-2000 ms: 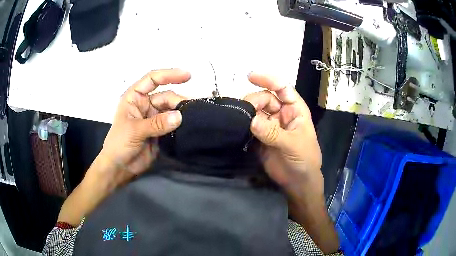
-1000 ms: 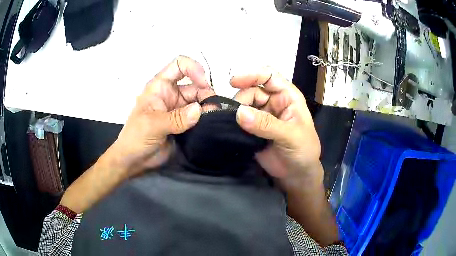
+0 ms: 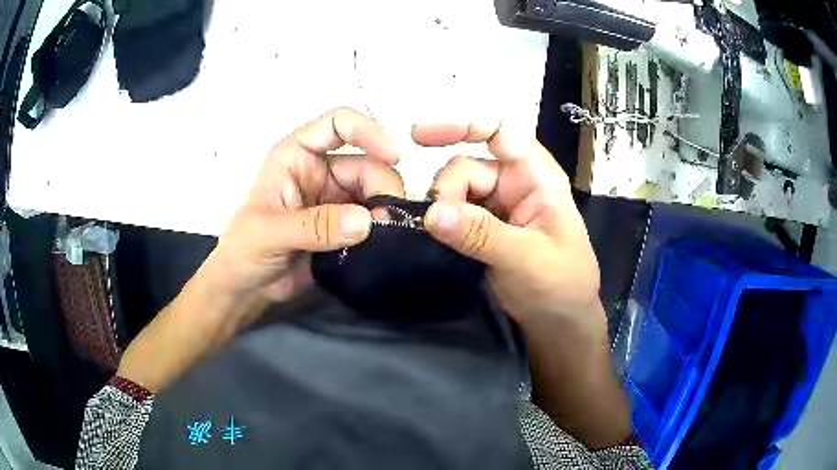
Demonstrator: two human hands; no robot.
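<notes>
A small black pouch body (image 3: 404,271) is held in front of the dark apron at the table's near edge. A pale line of zipper teeth (image 3: 396,223) shows along its top edge, between my thumbs. My left hand (image 3: 317,197) pinches the top edge on the left with thumb and fingers. My right hand (image 3: 500,202) pinches the same edge on the right, close to the left thumb. Both index fingers are raised off the pouch. A thin dark thread rises above the pouch over the white table (image 3: 184,165). The pouch's underside is hidden.
At the far left of the table lie a black looped piece (image 3: 69,60) and a flat black panel (image 3: 159,48). The dark cylinder arm (image 3: 576,22) projects at the upper right, beside the stained machine base (image 3: 633,170). A blue bin (image 3: 702,317) stands at the lower right.
Since the earliest frame, my hands have moved closer together along the pouch's top edge. Over the last second the edge has tilted, and more zipper teeth show between the thumbs.
</notes>
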